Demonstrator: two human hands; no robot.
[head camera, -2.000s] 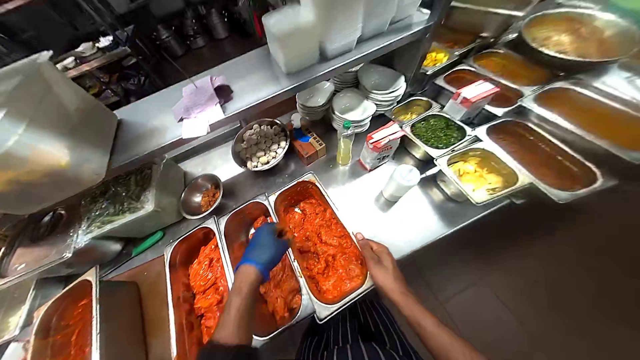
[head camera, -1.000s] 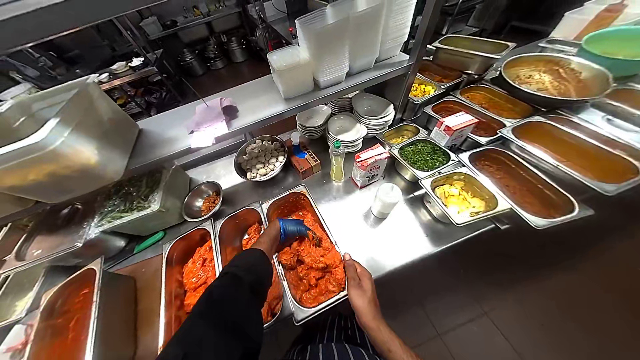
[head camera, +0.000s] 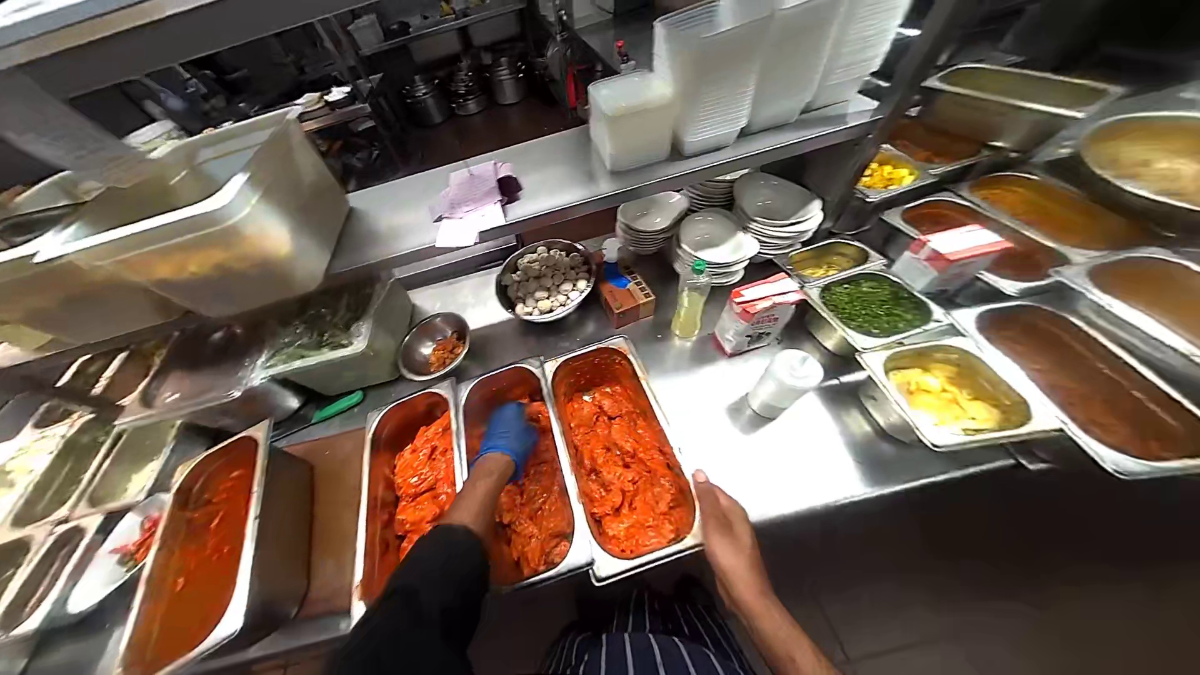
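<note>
Three deep steel pans stand side by side, with red-coated chunks, apparently marinated meat, in the left pan (head camera: 422, 469), middle pan (head camera: 534, 525) and right pan (head camera: 628, 459). My left hand (head camera: 506, 439), in a blue glove, reaches down into the upper part of the middle pan; its fingertips are hidden, so what they hold cannot be told. Bare, my right hand (head camera: 729, 536) grips the lower right rim of the right pan, its thumb near the edge and the other fingers mostly hidden. A small steel bowl (head camera: 435, 345) with orange-red bits sits behind the left pan.
Behind the pans are a bowl of mushrooms (head camera: 547, 281), a small carton box (head camera: 626, 296), a green-capped bottle (head camera: 691, 302) and a white-lidded container (head camera: 786, 382). Food pans, including chopped greens (head camera: 874, 306), line the right. A green-handled tool (head camera: 337, 406) and a red sauce pan (head camera: 202, 553) are left.
My left hand goes from the middle pan to the right pan's upper part, then back into the middle pan. My right hand stays at the right pan's edge.
</note>
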